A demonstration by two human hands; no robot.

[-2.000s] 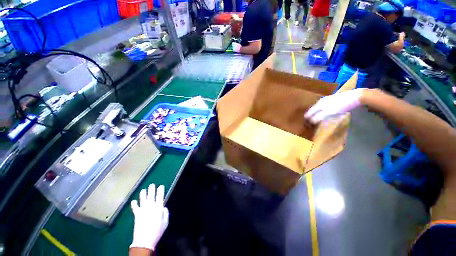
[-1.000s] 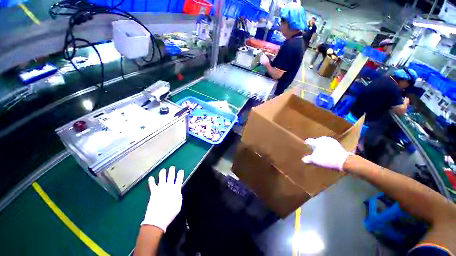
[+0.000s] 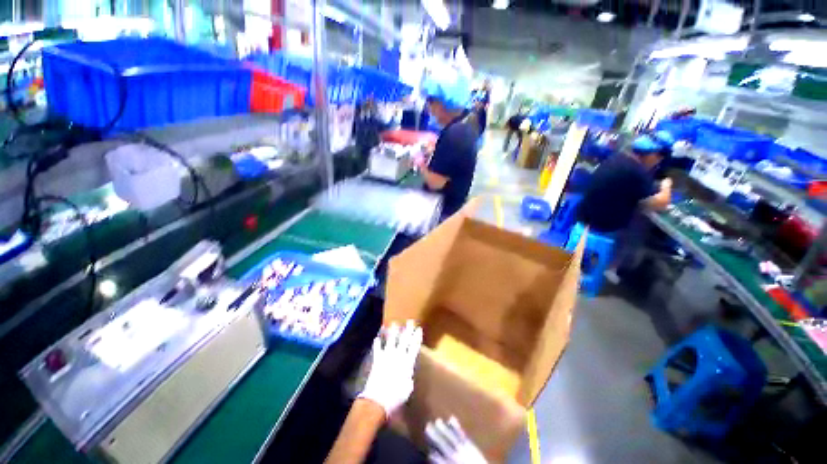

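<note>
The large brown cardboard carton (image 3: 544, 335) stands open beside the bench, its flaps up. My left hand (image 3: 394, 367), in a white glove, lies spread against the carton's near left side. My right hand (image 3: 453, 442), also white-gloved, is at the carton's near side, cut off by the bottom edge and partly blurred; whether it grips the carton is unclear. The silver-white box fixture (image 3: 181, 390) sits on the green bench at left. The light blue parts tray (image 3: 313, 337) beside it holds a heap of small white, dark and pinkish parts.
A blue stool (image 3: 707, 381) stands on the floor at right. One person (image 3: 453, 154) works farther along the bench, another (image 3: 612, 190) sits at the opposite line. Blue bin (image 3: 145, 86) and red bin (image 3: 277, 91) are on the upper shelf. A small white bin (image 3: 150, 175) hangs below.
My left hand has moved from over the bench edge to the carton. My right hand has moved from the carton's right side to its near side. The view has shifted.
</note>
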